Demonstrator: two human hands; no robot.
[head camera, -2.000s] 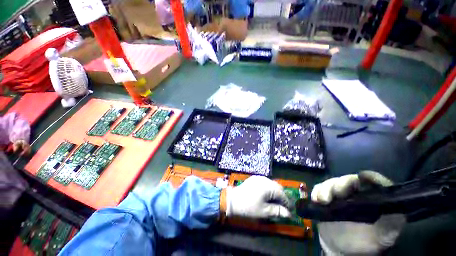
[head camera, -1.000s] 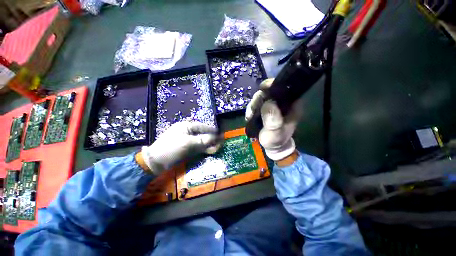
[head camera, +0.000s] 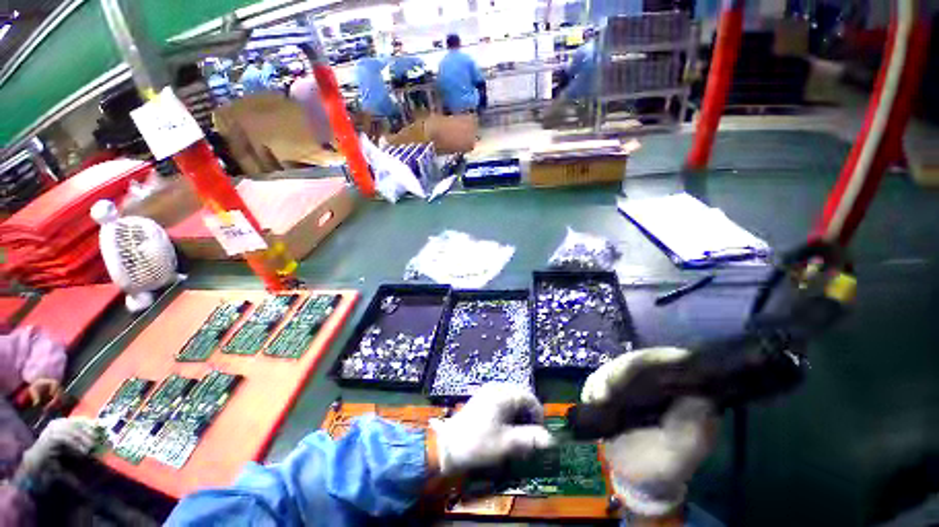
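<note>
My gloved right hand (head camera: 659, 437) is closed round the black electric screwdriver (head camera: 710, 386), which is tilted and blurred. Its tip end points left over the fixture; the bit cannot be made out. My gloved left hand (head camera: 492, 430) is over the orange fixture (head camera: 386, 414), fingers bent towards the screwdriver's front end. Whether the fingers hold a small part cannot be told. A green circuit board (head camera: 571, 471) lies in the fixture, partly hidden by my hands. Behind it stand three black trays with silver pieces: left (head camera: 393, 337), middle (head camera: 482, 345) and right (head camera: 582, 321).
Several circuit boards lie on a red-orange foam mat (head camera: 263, 396) at left. Another person's gloved hand (head camera: 62, 445) touches a board there. A white fan (head camera: 137, 252), plastic bags (head camera: 461, 257), a pen (head camera: 684, 289) and a clipboard with papers (head camera: 695, 229) are on the bench.
The view has tilted up and swung left. The screwdriver has gone from steeply raised to nearly level, still in my right hand. Another person's gloved hand now shows at the mat's left edge.
</note>
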